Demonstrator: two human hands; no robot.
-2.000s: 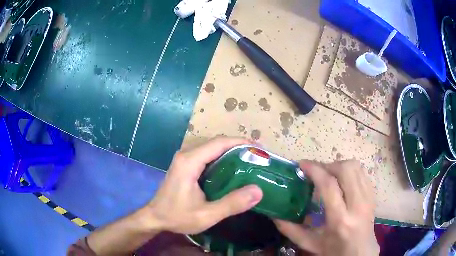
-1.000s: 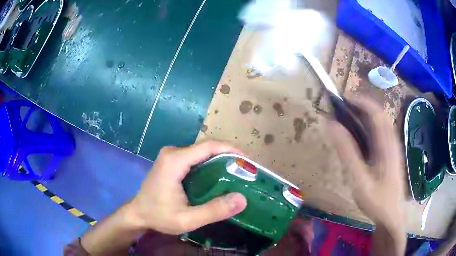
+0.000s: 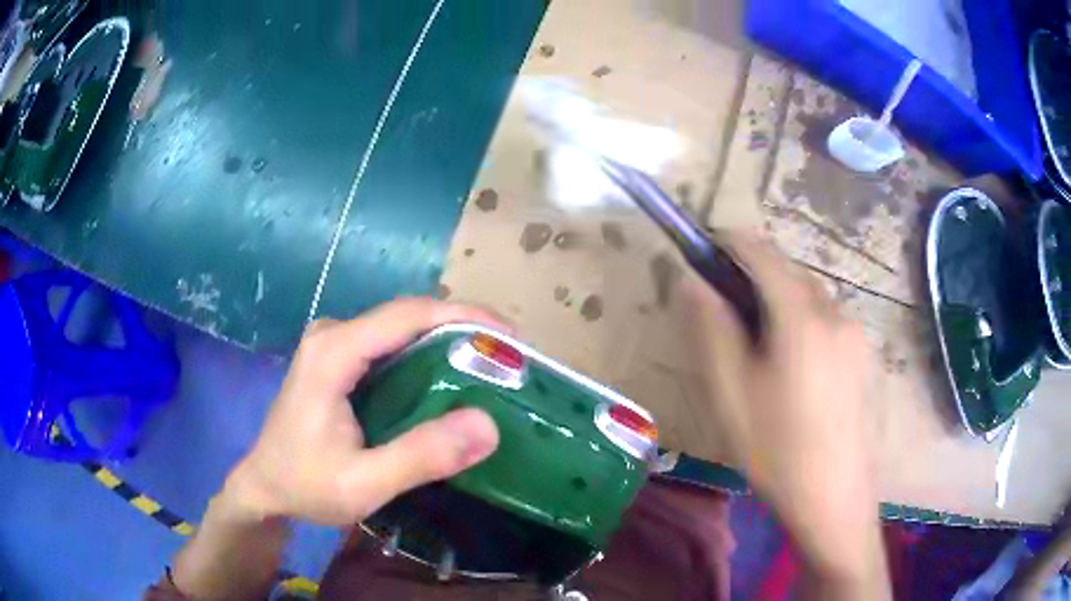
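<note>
My left hand point(image 3: 388, 417) grips a glossy green shell point(image 3: 529, 464) at its left end, thumb on the front face, at the table's near edge. Two red-orange lamp pieces in silver surrounds sit along the shell's upper rim, a left one point(image 3: 493, 352) and a right one point(image 3: 628, 425). The shell's dark hollow side faces down toward me. My right hand point(image 3: 787, 364), blurred, is closed around the black grip of a padded hammer point(image 3: 675, 223). The hammer's white-wrapped head is blurred, raised above the cardboard and beyond the shell, apart from it.
A white cup point(image 3: 866, 143) with a thin rod stands on stained cardboard pads point(image 3: 810, 211) beside a blue bin point(image 3: 940, 112). Other green shells point(image 3: 981, 311) lie at the right and far left point(image 3: 71, 112). A blue stool point(image 3: 76, 364) stands on the floor. Part of a person's arm shows at lower right.
My right hand has let go of the shell and taken up the hammer, whose head is now nearer the shell than where it lay. My left hand has moved left with the shell.
</note>
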